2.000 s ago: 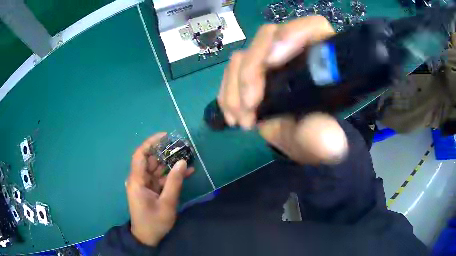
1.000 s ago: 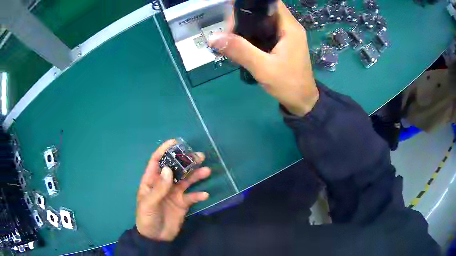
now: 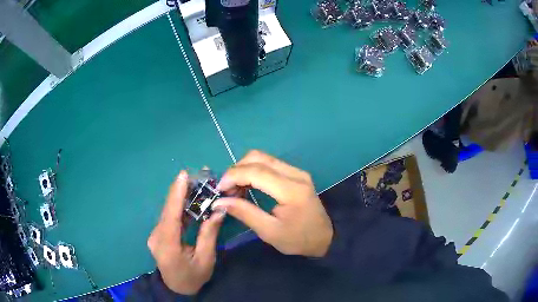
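A small square module assembly (image 3: pixel 202 199) with a dark inside and clear, silvery edges is held above the green mat near the bench's front edge. My left hand (image 3: pixel 187 239) grips it from the left and below, between thumb and fingers. My right hand (image 3: pixel 280 203) has its thumb and fingertips on the module's right side. The fingers hide part of the module. The black electric screwdriver (image 3: pixel 240 44) hangs upright in front of the white screw feeder (image 3: pixel 274 56), with no hand on it.
Several finished modules (image 3: pixel 386 38) lie at the upper right of the mat. Several white square plates (image 3: pixel 46 216) with dark centres lie at the left, beside black parts trays (image 3: pixel 15 259). A cardboard box (image 3: pixel 416 189) with black parts is on the floor. A person's brown clothing (image 3: pixel 501 109) shows at right.
My right hand has let go of the screwdriver and come down to the module in my left hand. The screwdriver now hangs upright. The cardboard box has come into view.
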